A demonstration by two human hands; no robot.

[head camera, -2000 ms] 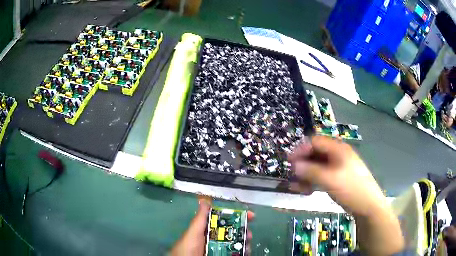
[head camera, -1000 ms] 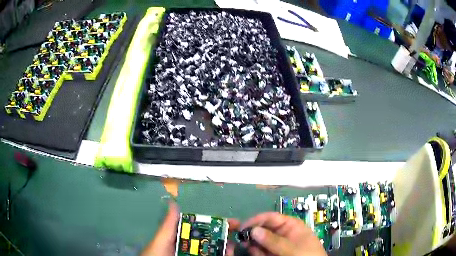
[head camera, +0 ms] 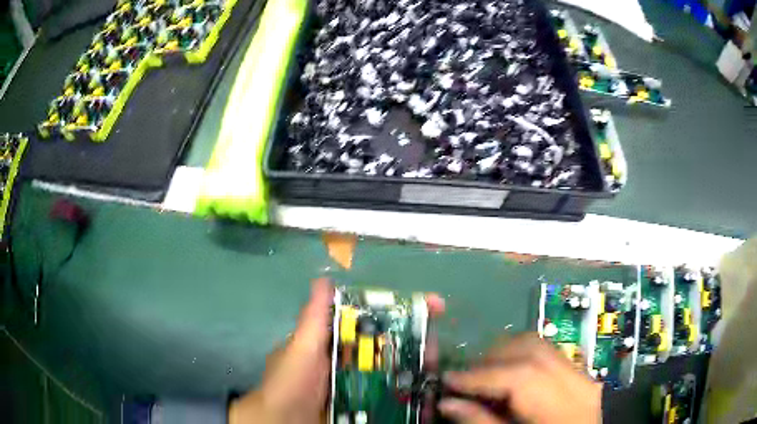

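Observation:
My left hand [head camera: 290,373] holds a green power supply board [head camera: 380,348] upright in its silver-edged bracket, thumb on the left side and fingertips on the right side. My right hand [head camera: 519,387] is at the board's lower right side, fingers pinched on a small dark part [head camera: 440,383]; the part is blurred, and whether it touches the bracket I cannot tell. The black parts tray [head camera: 349,192] lies beyond my hands, with a heap of small black-and-silver parts [head camera: 465,91] in it.
Untaped units [head camera: 610,327] stand in a row at the right beside a cream dispenser [head camera: 737,331]. More units [head camera: 610,83] lie right of the tray. A yellow-green bundle [head camera: 249,124] lies left of it. Yellow-edged units [head camera: 124,62] stand on a black mat [head camera: 153,153]. A dark red item [head camera: 68,213] lies left.
My right hand has come from the tray to the board with a small dark part, and is now against the board's lower right side. The view has shifted, so the tray sits higher.

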